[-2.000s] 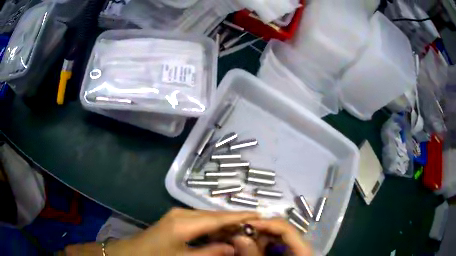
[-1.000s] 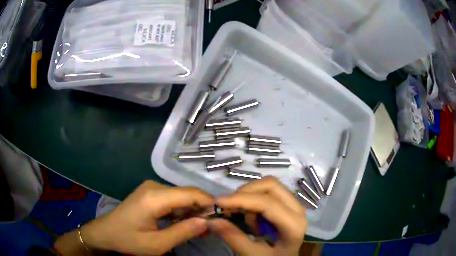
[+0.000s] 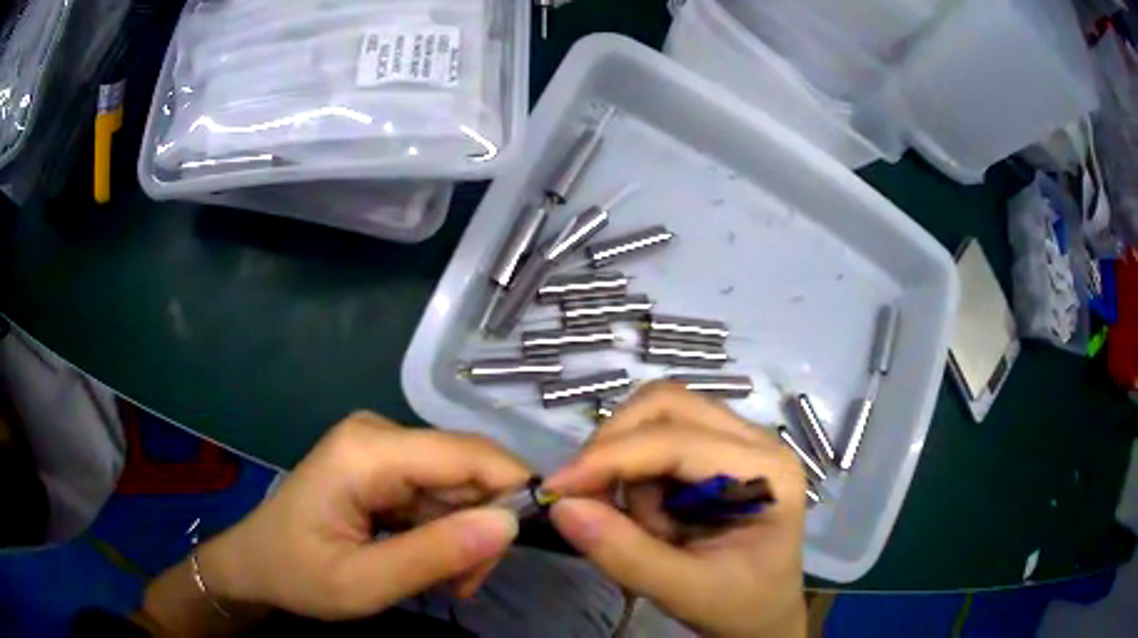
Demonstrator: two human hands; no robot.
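My left hand (image 3: 374, 517) holds a metal cylinder (image 3: 518, 501) between thumb and fingertips, below the near left edge of the whitish tray (image 3: 774, 224). The cylinder's black-ringed end with a yellow bit faces right. My right hand (image 3: 686, 499) pinches at that end with thumb and forefinger. A dark blue slim tool (image 3: 721, 499) is held in the right hand; its tip is hidden. Several shiny cylinders with thin shafts (image 3: 630, 246) lie loose in the tray, most at its left and middle, a few at its right. My right hand covers part of the tray's near edge.
Lidded clear boxes with a paper label (image 3: 409, 59) are stacked left of the tray. A yellow-handled tool (image 3: 106, 156) lies farther left. Frosted tubs (image 3: 986, 100) stand behind right. A flat pale square device (image 3: 982, 327) and a small bin of bags (image 3: 1048, 262) are at the right.
The view has tilted down since two seconds ago, so tray and boxes sit higher in the picture. The cylinder's yellow-tipped end and the blue tool now show more clearly between and in my hands.
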